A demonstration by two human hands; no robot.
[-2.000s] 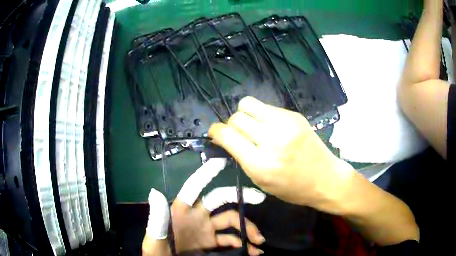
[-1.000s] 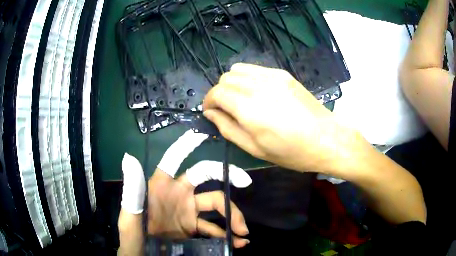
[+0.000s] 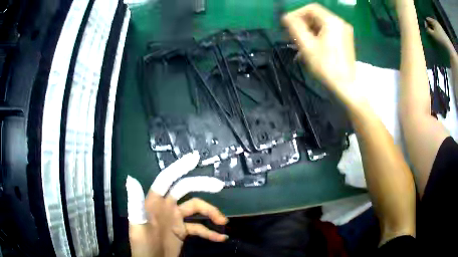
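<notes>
The black phone middle frames (image 3: 216, 133) lie fanned and overlapping on the green surface, their plates with round holes toward me. My left hand (image 3: 163, 213) is at the lower left, empty, fingers apart, with white finger cots on the thumb and two fingers; its fingertips are at the pile's near edge. My right hand (image 3: 321, 42) is raised at the upper right, beyond the pile's right side, blurred, thumb and finger curled together. Whether it holds anything cannot be told. A blurred dark shape (image 3: 177, 22) shows above the pile's left part.
Tall curved black-and-white stacked trays (image 3: 83, 125) fill the left side. A white sheet (image 3: 379, 93) lies at the right under my forearm. Another person's arm (image 3: 414, 85) reaches in at the right, near thin black frames (image 3: 440, 93). A small grey object (image 3: 200, 6) is at the top.
The held frame has left my left hand, which is now empty. My right hand has moved up and away from it. The pile's near edge shows more frames. Another hand appears at the upper right.
</notes>
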